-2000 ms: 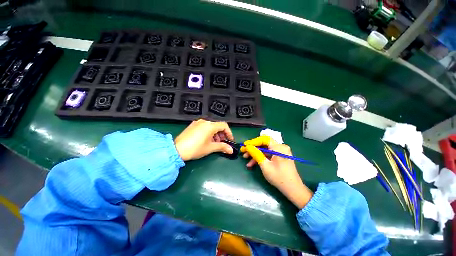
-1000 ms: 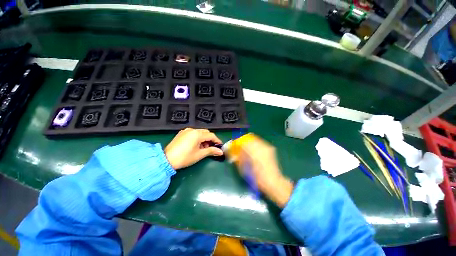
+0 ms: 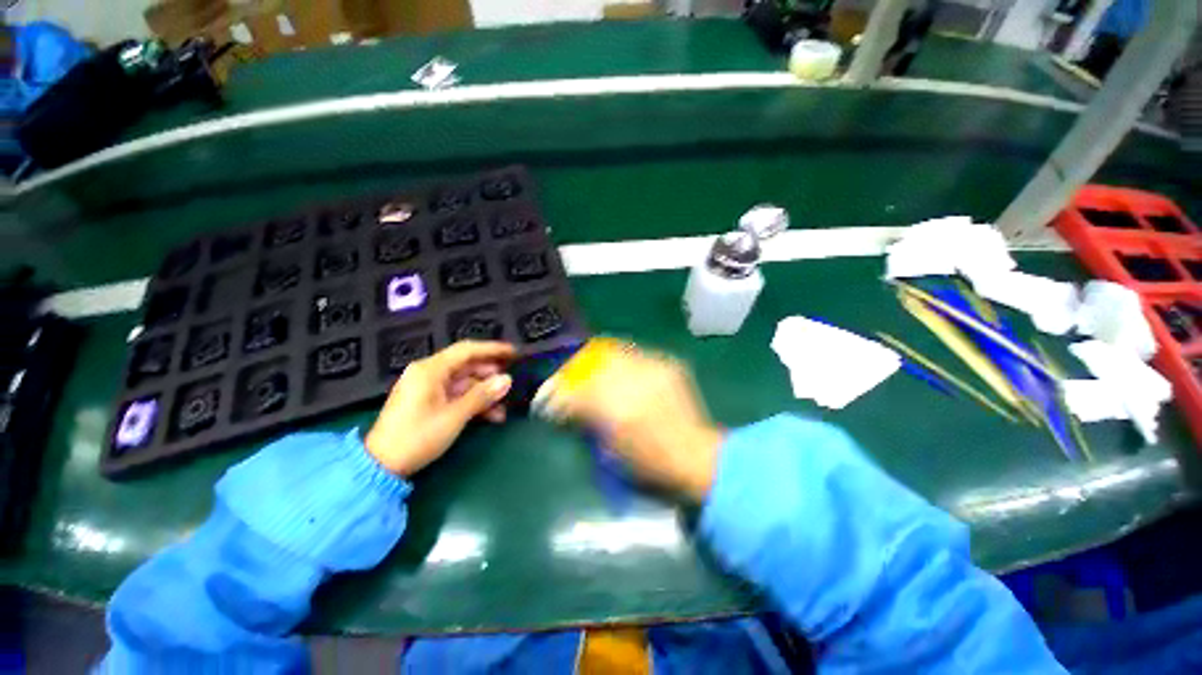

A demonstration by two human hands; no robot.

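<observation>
My left hand [image 3: 442, 400] is just below the foam tray, its thumb and fingers pinched on a small dark module that is mostly hidden. My right hand [image 3: 635, 409] is blurred, close to the right of my left hand. It has yellow finger cots [image 3: 596, 369], a blurred blue swab stick [image 3: 610, 472] and a bit of white wipe [image 3: 551, 401] at the fingertips. The black foam tray [image 3: 301, 371] holds dark modules in square pockets. A light purple-white module [image 3: 406, 293] sits in it, and another is at its near left corner.
A white dispenser bottle [image 3: 724, 293] with its metal lid open stands right of the tray. A flat white wipe [image 3: 832, 361], loose swab sticks [image 3: 978, 346] and crumpled wipes [image 3: 1116, 332] lie at right. A red bin [image 3: 1131, 211] is far right. Black trays [image 3: 29, 409] are far left.
The view has turned, so the bench items sit lower or further left. My right hand has moved from holding the stick out sideways to a blurred motion beside my left hand, which still pinches the module.
</observation>
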